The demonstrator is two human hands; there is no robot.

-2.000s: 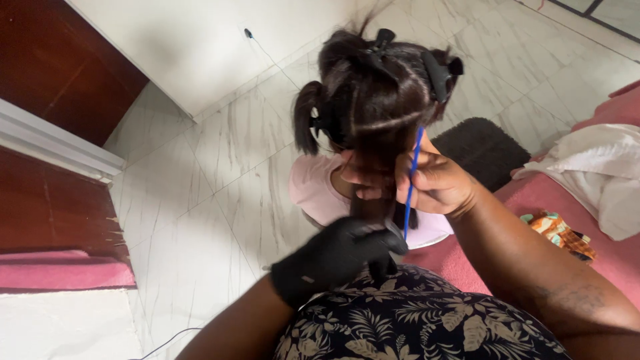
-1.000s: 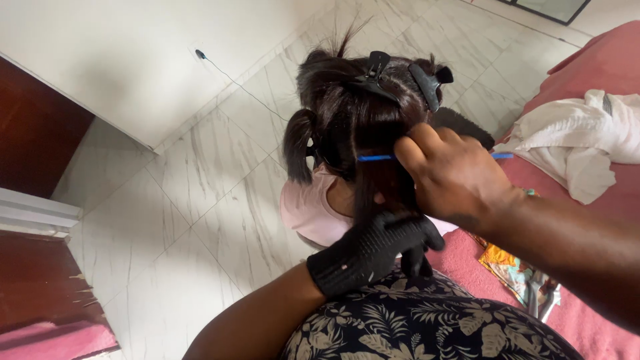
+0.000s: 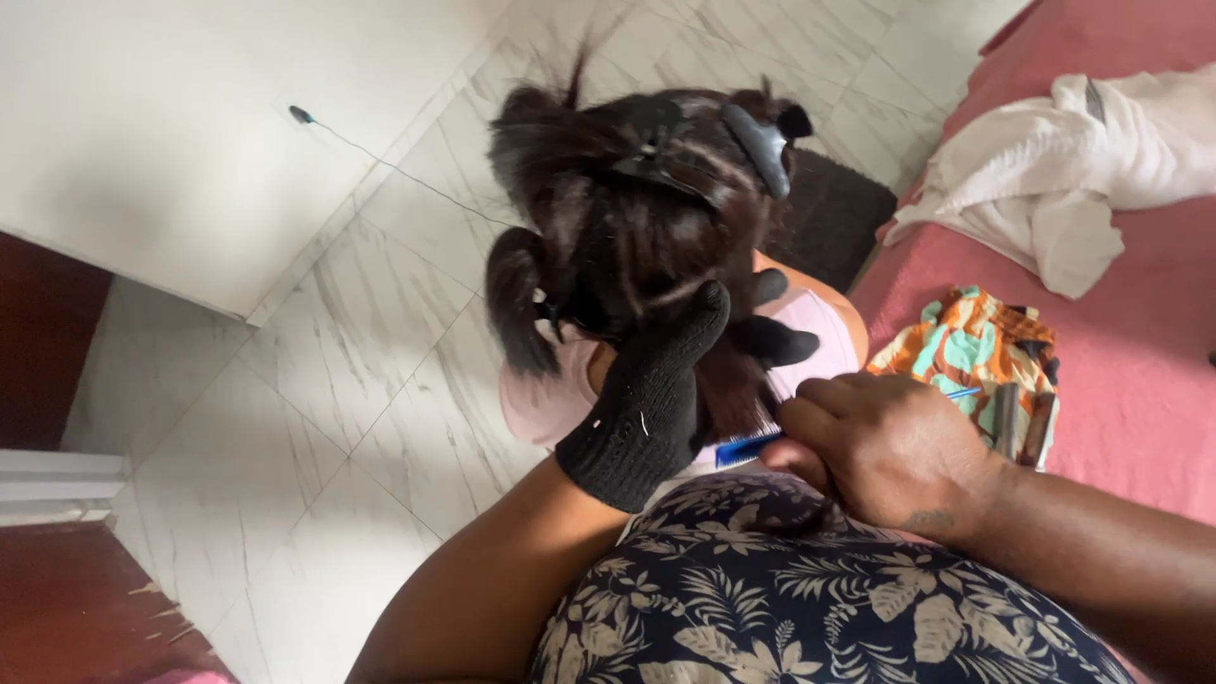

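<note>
A seated person's dark hair is parted and pinned with a black claw clip on top and a grey-black hair clip at the right. A tied bunch hangs at the left. My left hand, in a black knit glove, holds a loose section of hair at the back of the head, its fingers around the strands. Low at the right, my bare right hand grips a blue rat-tail comb; the teeth sit at the lower part of that section, and the thin tail shows beyond the hand.
A pink-covered bed stands at the right with a white cloth and a patterned orange garment on it. Behind the person lies a dark mat. A thin cable runs from the white wall over the marble-look floor.
My right hand has moved from up beside the head down to the lower part of the hair section, with the comb. My gloved left hand has moved up, nearer the head.
</note>
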